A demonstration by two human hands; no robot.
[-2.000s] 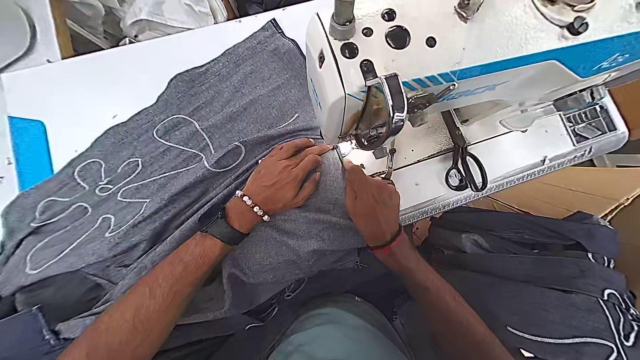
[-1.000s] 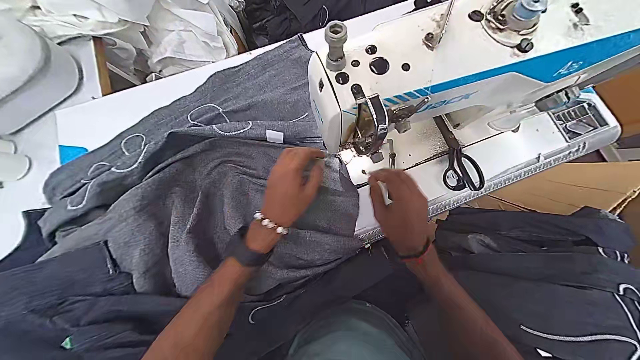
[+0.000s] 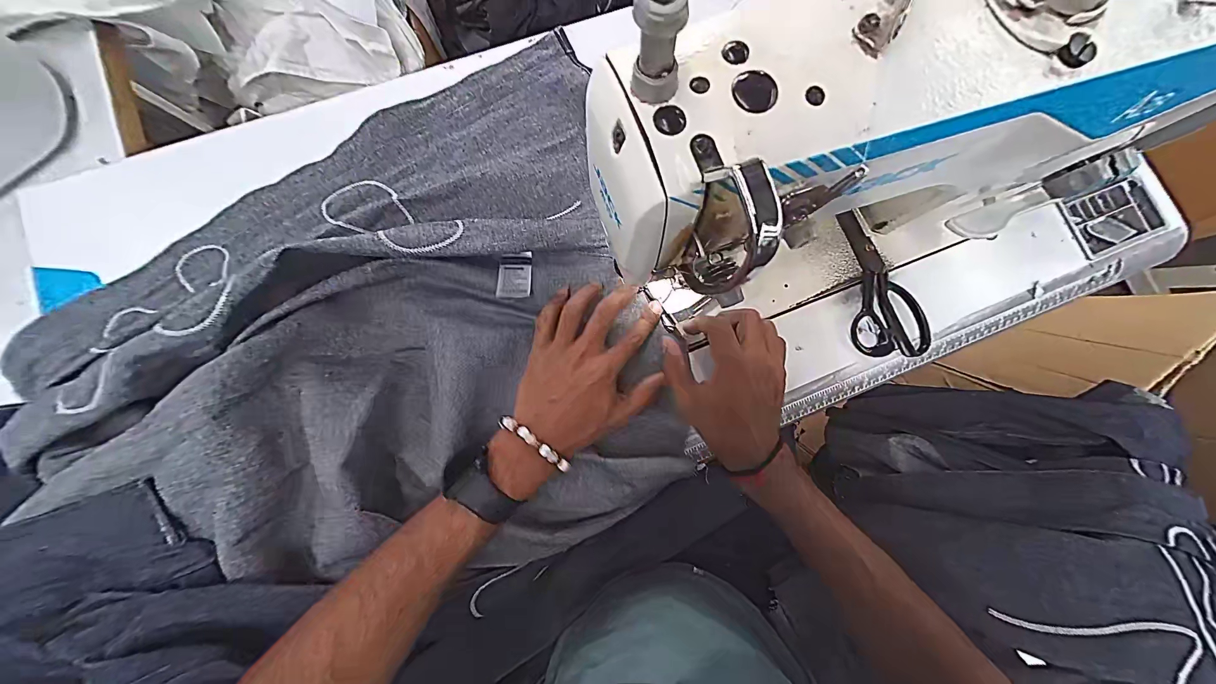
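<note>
A grey garment (image 3: 361,380) with white curving stitched lines lies over the left of the sewing machine bed, its right edge at the needle area. My left hand (image 3: 584,366) rests flat on it with spread fingers, the fingertips just below the presser foot area. Close beside it, my right hand (image 3: 731,380) has its thumb and index finger pinched at the fabric edge. The head of the white and blue sewing machine (image 3: 655,180) stands above both fingertips. A small white label (image 3: 514,275) shows on the cloth left of my left hand. The presser foot is partly hidden.
Black-handled scissors (image 3: 888,318) lie on the machine bed at the right, near a measuring tape strip (image 3: 959,337) along its edge. Dark garments (image 3: 997,513) are heaped at the lower right, by a cardboard box (image 3: 1064,342). White cloth (image 3: 304,57) is piled at the upper left.
Two seconds ago the stitched side lay largely spread out; now it is folded back and the label shows. Since one second ago both hands have come together at the cloth's edge by the needle.
</note>
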